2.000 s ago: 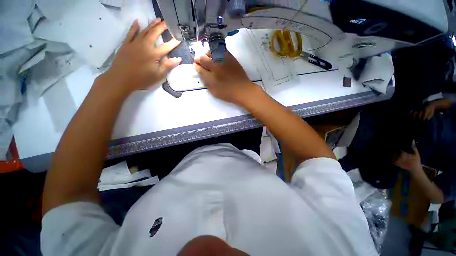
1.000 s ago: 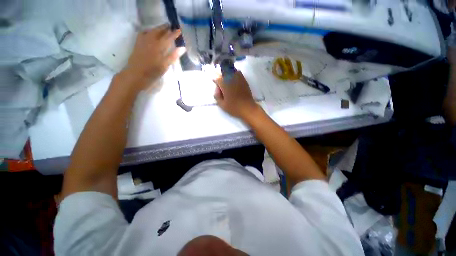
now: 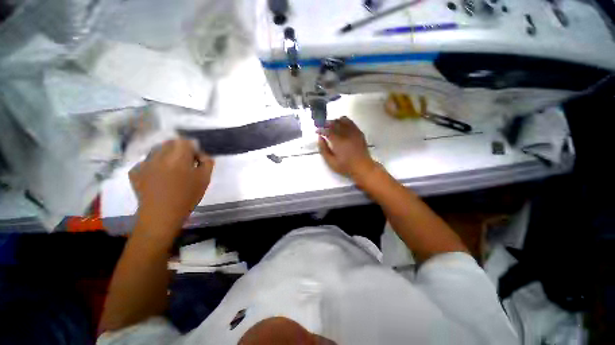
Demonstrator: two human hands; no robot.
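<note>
A dark curved fabric strip [image 3: 249, 137] lies on the white table, its right end at the brightly lit presser foot area [image 3: 315, 118]. My left hand [image 3: 172, 175] is blurred, with curled fingers, at the strip's left end; whether it grips the strip is unclear. My right hand [image 3: 345, 145] is just right of the presser foot, fingertips close together near the needle; glare hides what is under them. A small dark curved piece [image 3: 274, 158] lies below the strip.
Yellow-handled scissors [image 3: 404, 106] lie right of the needle under the machine head [image 3: 377, 60]. Loose white pieces [image 3: 148, 71] are heaped at left. A small brown square [image 3: 498, 147] and crumpled white fabric [image 3: 543, 138] are at right. Pens [image 3: 418, 29] lie on the machine.
My left hand has moved away from the needle, down and left. The dark strip now shows stretched leftward from the presser foot. My right hand remains beside the foot. The view has shifted.
</note>
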